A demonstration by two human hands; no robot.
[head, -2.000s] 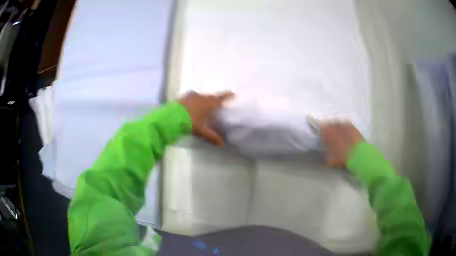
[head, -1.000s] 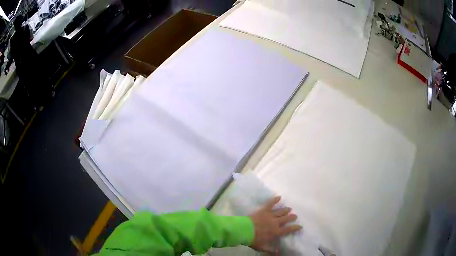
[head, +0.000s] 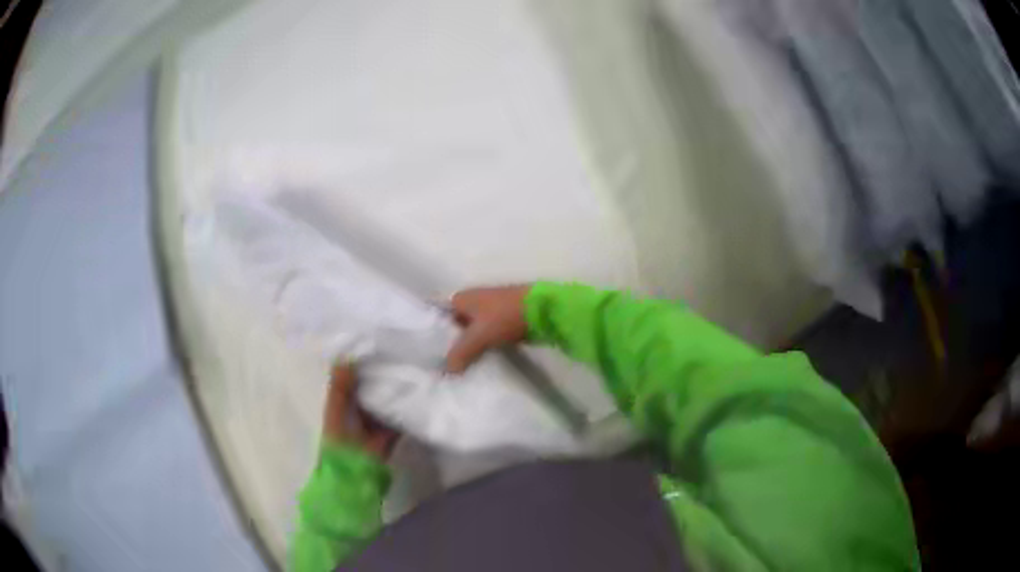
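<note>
A white, slightly lavender sheet (head: 336, 293) is bunched into a long, creased bundle. It lies diagonally over the flat cream-white sheets (head: 392, 123), its near end close to my apron. My left hand (head: 356, 411) grips the bundle's near-left edge, with the fingers partly hidden under it. My right hand (head: 483, 324) holds the bundle from its upper right side, thumb on top. The picture is blurred, so fine detail of the fingers cannot be told.
A stack of blue-lavender sheets (head: 84, 335) lies at the left. Grey-blue folded bundles (head: 867, 123) hang over the table's right edge. The cream table cover (head: 660, 168) shows between them and the white sheets. Dark floor with a yellow line is at the right.
The view has swung right, from the lavender stack towards the folded bundles. My left hand, spread flat on a sheet a second ago, now grips a bunched sheet; my right hand is now in view on it.
</note>
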